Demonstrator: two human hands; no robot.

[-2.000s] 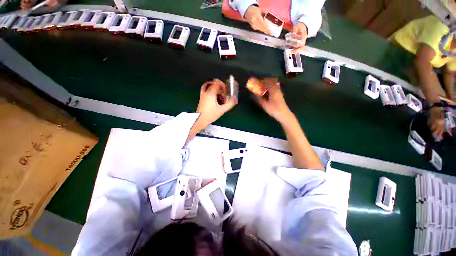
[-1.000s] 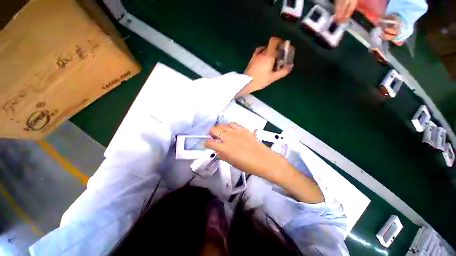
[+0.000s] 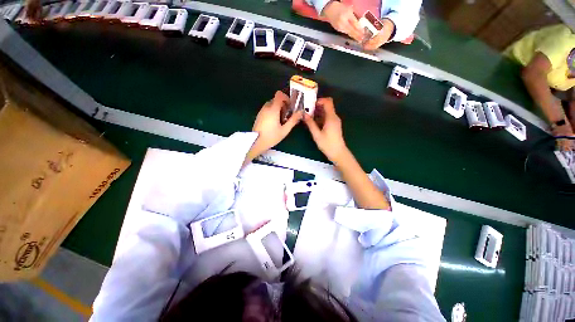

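My left hand (image 3: 273,126) and my right hand (image 3: 326,130) hold one white device unit (image 3: 302,99) between them over the dark green belt. Its orange end points away from me. Fingers hide its lower sides. Three loose white front covers lie before me: one at left (image 3: 216,232), one tilted near my chest (image 3: 271,247) and one across the gap between the work papers (image 3: 301,195). The left cover has a rectangular opening.
A carton (image 3: 53,195) stands at left. Device units (image 3: 263,42) line the belt's far side. Stacked covers (image 3: 550,273) and a single cover (image 3: 488,246) are at right. Workers' hands (image 3: 362,28) are opposite, and an arm (image 3: 543,88) is at far right.
My right hand has left the loose covers and joined my left hand at the unit over the belt. One fewer cover lies in the pile. The head view has turned back to the belt.
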